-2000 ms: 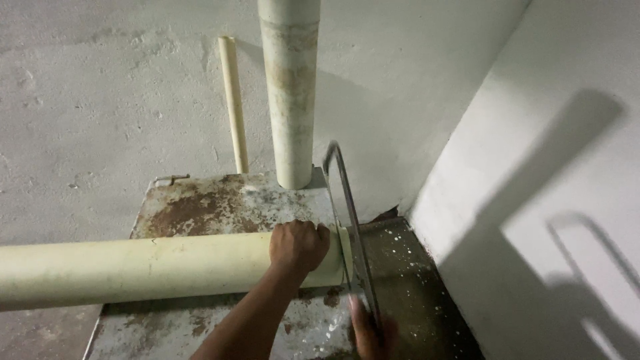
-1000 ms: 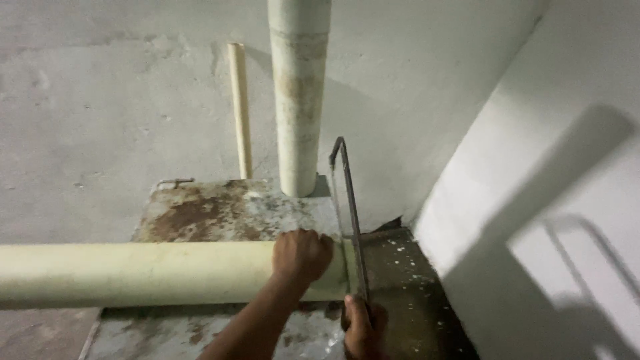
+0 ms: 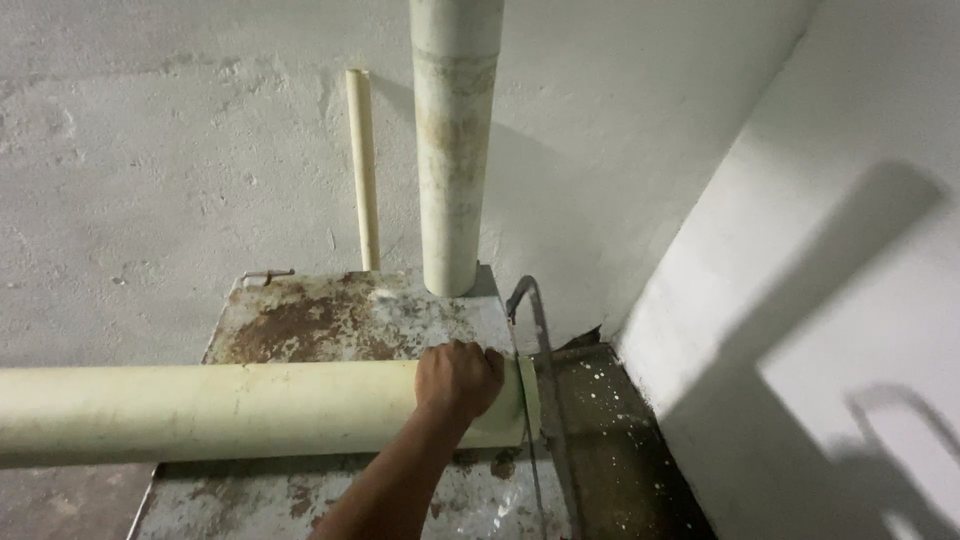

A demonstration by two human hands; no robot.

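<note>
A large cream plastic pipe [image 3: 247,412] lies across a paint-worn, rusty metal surface [image 3: 300,319]. My left hand [image 3: 459,379] is closed over the pipe's top near its right end, and whether it grips anything is hard to see beyond the pipe under it. A hacksaw [image 3: 545,360] stands with its blade in a cut close to the pipe's right end. A narrow ring of pipe [image 3: 529,390] shows to the right of the blade. The saw's handle lies below the bottom edge of the view, and my right hand is out of view.
A thick upright pipe [image 3: 454,165] meets the back of the metal surface. Behind it a thin cream pipe [image 3: 363,172] leans at the rough wall [image 3: 187,172]. A smooth white wall [image 3: 810,300] rises at the right, beside a dark, paint-spotted floor area [image 3: 615,420].
The hacksaw has moved down toward the bottom of the view, and my right hand, seen earlier at its lower end, has left the view. My left hand stays on the pipe.
</note>
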